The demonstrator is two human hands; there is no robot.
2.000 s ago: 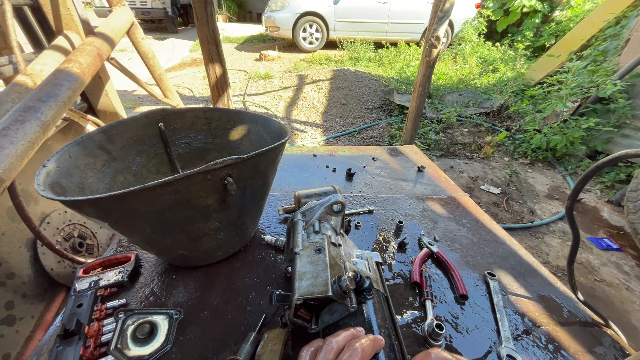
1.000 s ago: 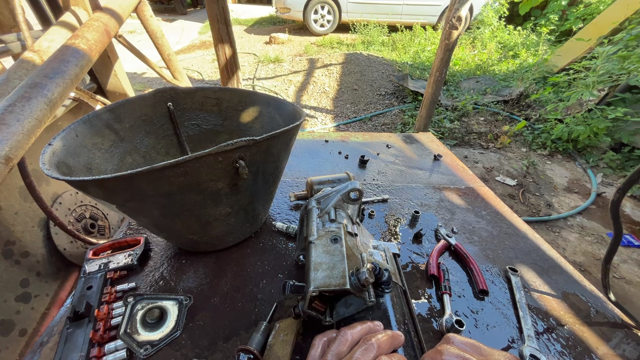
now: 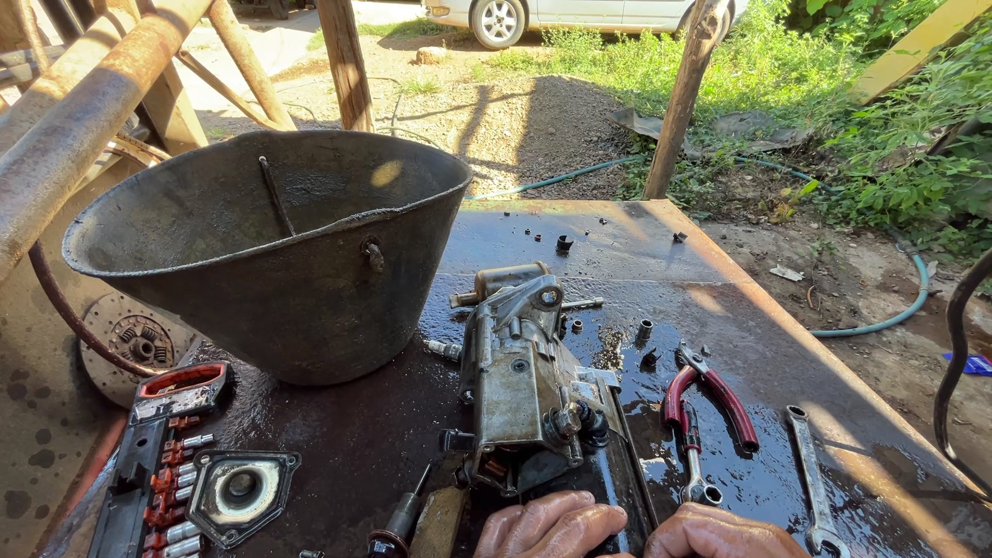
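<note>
A greasy cast-metal housing with a cylinder on top lies on the wet, oily table. My left hand rests at its near end, fingers bent over a dark part; whether it grips that part is hidden. To its right, my right hand has its fingers curled at the bottom edge, and what it may hold is out of sight. Red-handled pliers, a ratchet and a combination wrench lie right of the housing. A screwdriver and a wood block lie to its left.
A large dark metal bucket stands at the left. Before it are a socket rail and a metal cover plate. Small sockets and bits lie beyond the housing. Rusty pipes cross the upper left. A wooden post stands behind the table.
The view has shifted somewhat. Both hands stay at the near end of the housing, with no plain change in the tools or parts on the table.
</note>
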